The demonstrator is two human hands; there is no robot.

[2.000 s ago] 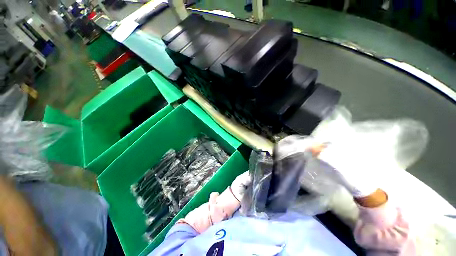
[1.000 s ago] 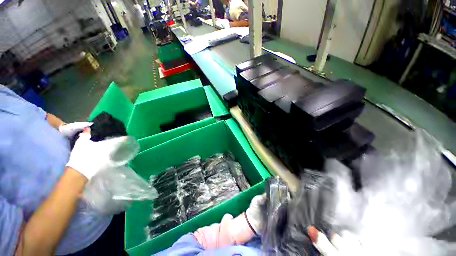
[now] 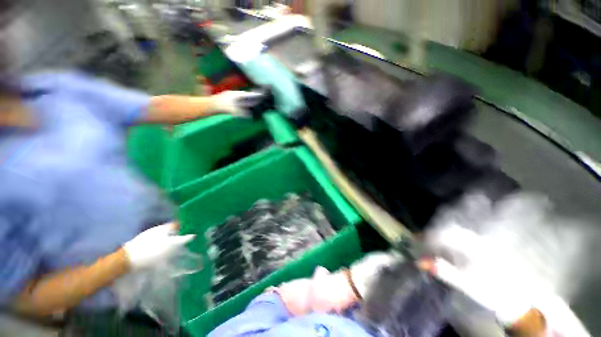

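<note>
The frame is blurred. My gloved left hand (image 3: 369, 273) holds a dark bagged housing (image 3: 405, 296) at the bottom, right of the near green box. My gloved right hand (image 3: 471, 280) is beside it, against whitish clear poly bags (image 3: 507, 240); its fingers are mostly lost in plastic and blur, so its grip cannot be made out. The near green box (image 3: 263, 176) holds rows of glossy bagged housings (image 3: 263, 243).
Stacked black housings (image 3: 422, 125) line the conveyor (image 3: 527, 141). A tan edge tube (image 3: 349, 187) runs between boxes and line. A second green box (image 3: 198, 148) stands behind. A co-worker in blue (image 3: 79, 178) at left reaches across it, one gloved hand holding clear plastic.
The co-worker's one arm has stretched out towards the line edge, the other hand has lowered with the plastic. My hands stay at the bottom with the bagged housing and bags; the view has shifted slightly.
</note>
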